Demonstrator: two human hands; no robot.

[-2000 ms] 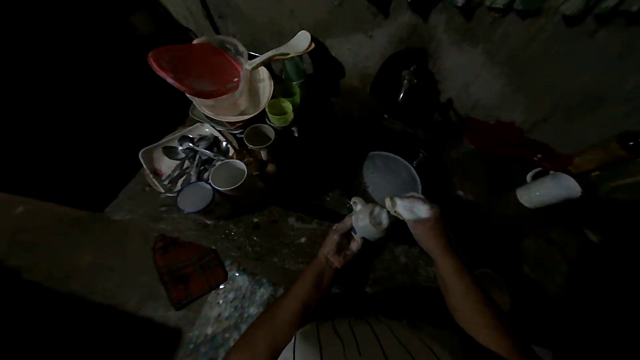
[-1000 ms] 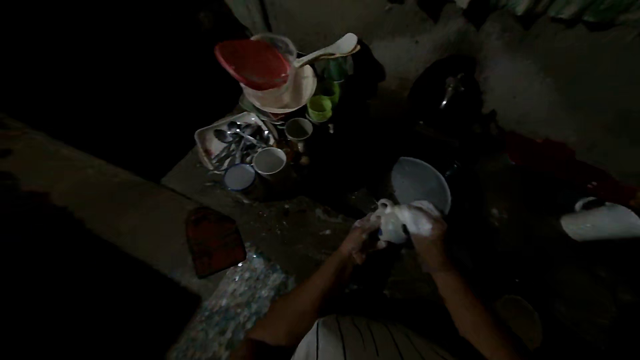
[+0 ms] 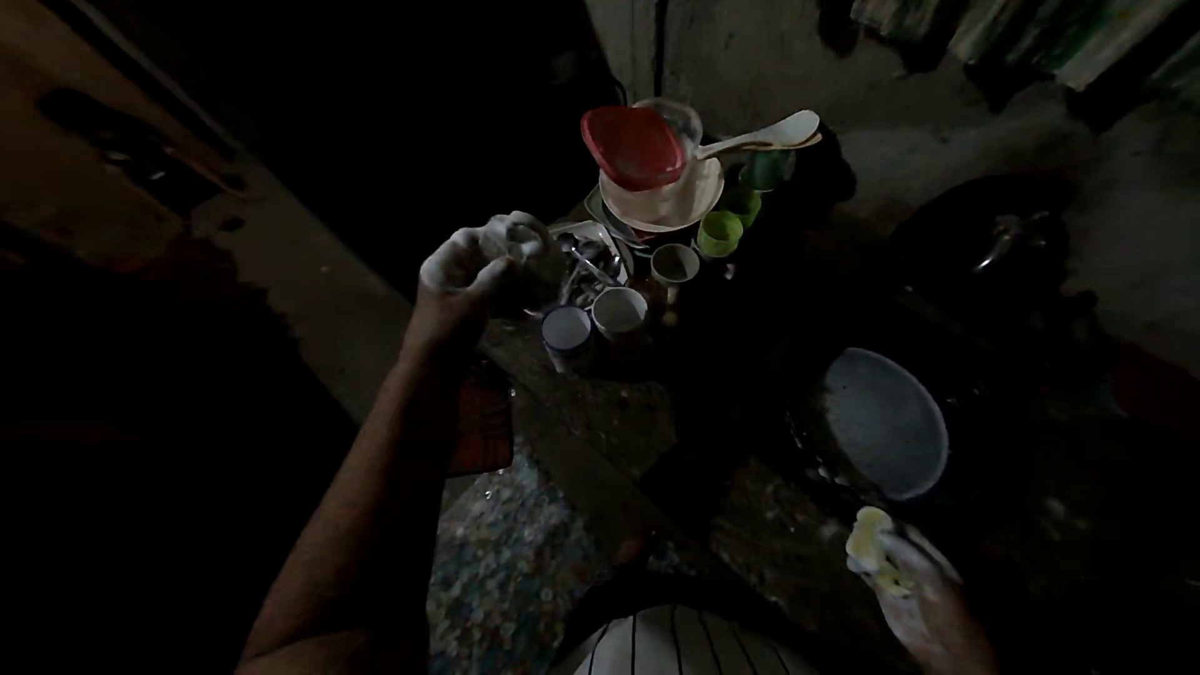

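My left hand (image 3: 464,272), covered in foam, is raised beside the cutlery tray, its fingers closed around a dim, soapy cup (image 3: 532,258). Low at the right, my right hand (image 3: 923,595) grips a foamy yellow sponge (image 3: 870,544). Just above the sponge lies a round basin or bowl (image 3: 886,422) with a pale grey surface. Two light mugs, one blue-rimmed (image 3: 566,328) and one white (image 3: 620,311), stand below the tray of spoons (image 3: 623,246). Another cup (image 3: 675,263) is beside them.
Behind the mugs are a red plastic bowl or colander (image 3: 634,147), a pale bowl (image 3: 698,202), a white serving spoon (image 3: 773,131) and green cups (image 3: 720,233). A plaid cloth (image 3: 486,427) lies near my left forearm. A dark pan-like shape (image 3: 984,234) leans by the wall.
My hands were together at the cup near the basin; now they are far apart. The left has moved with the cup toward the tray, the right still has the sponge. The view has swung left.
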